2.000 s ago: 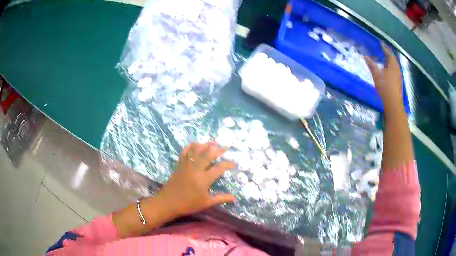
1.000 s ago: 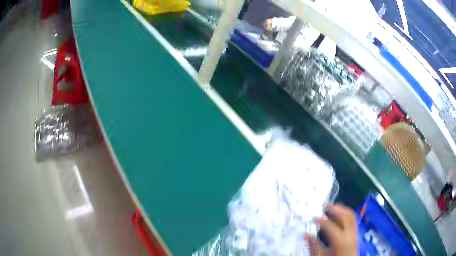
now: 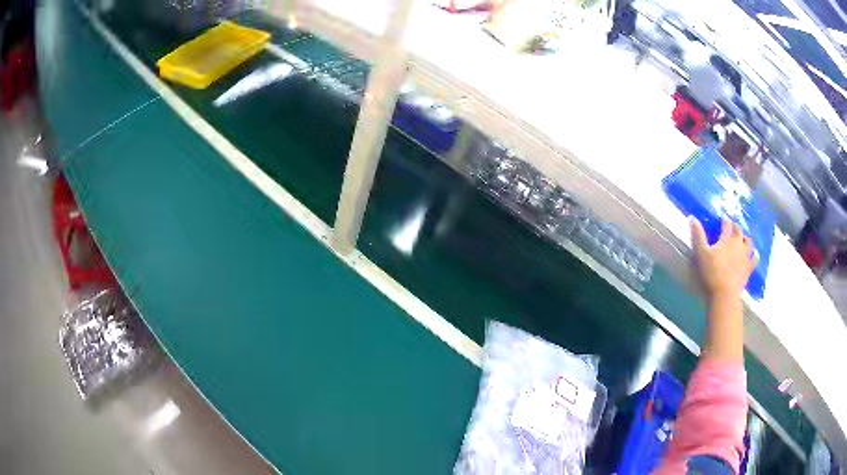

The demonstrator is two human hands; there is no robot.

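A blue bin (image 3: 698, 186) with small white pieces in it lies on the white upper shelf at the right. My right hand (image 3: 724, 260) is at its near side, with the fingers over the edge; whether they grip the bin or a piece is unclear. A clear bag of white parts (image 3: 497, 422) with a white label lies at the bottom centre, cut off by the frame edge. A second blue bin (image 3: 641, 427) is right of the bag, partly hidden by my right sleeve. My left hand is not in view.
A yellow tray (image 3: 212, 56) sits beside the dark conveyor belt (image 3: 446, 250) at the upper left. A pale post (image 3: 365, 158) rises from the edge of the green bench (image 3: 232, 278). Clear trays (image 3: 608, 249) lie under the shelf. Red stools (image 3: 79, 237) stand at the left.
The view has swung up and left since the first frame, so the tub and loose pile are out of view. My right hand has moved from the lower blue bin, past the bag, up to the shelf bin.
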